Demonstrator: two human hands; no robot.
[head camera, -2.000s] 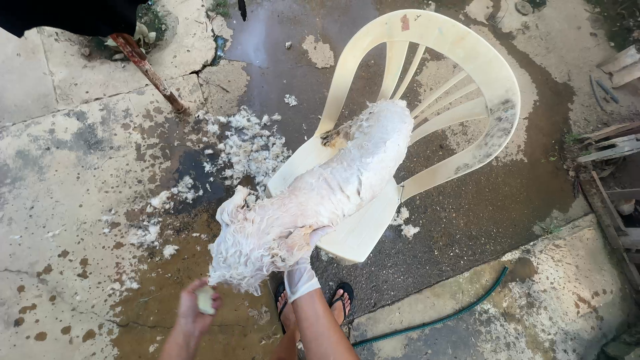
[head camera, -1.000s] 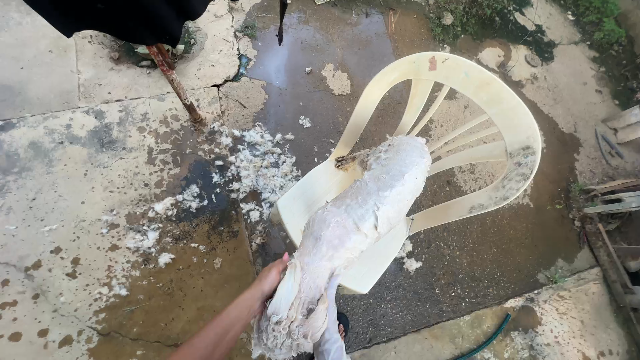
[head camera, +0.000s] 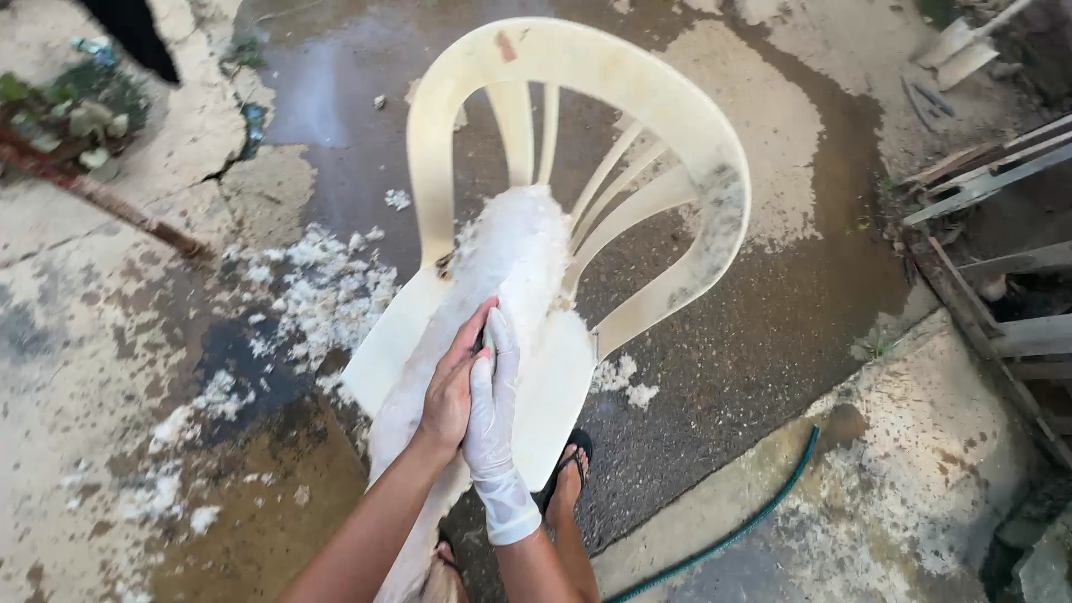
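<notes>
A long white bundle, wet-looking and shaggy (head camera: 519, 243), lies across the seat of a cream plastic armchair (head camera: 578, 50) and hangs down past its front edge. The picture does not settle what it is. Over its middle, my bare left hand (head camera: 456, 385) and my right hand (head camera: 494, 394), in a thin white glove, are pressed palm to palm. A small pale object (head camera: 491, 337) shows between them, mostly hidden by the fingers. A small brown thing (head camera: 444, 266) sits beside the bundle at the left armrest's base.
White fluffy clumps (head camera: 322, 289) lie on the wet concrete, left of the chair. A green hose (head camera: 737, 536) runs along the lower right. Wooden slats (head camera: 1034, 335) stand at the right edge, a rusty pole (head camera: 109, 201) at the left. My feet in black flip-flops (head camera: 572, 469) are below the chair.
My left hand has moved from the bundle's lower left side to its middle, against my gloved right hand. Two seconds ago the left hand held a small pale object away from the bundle.
</notes>
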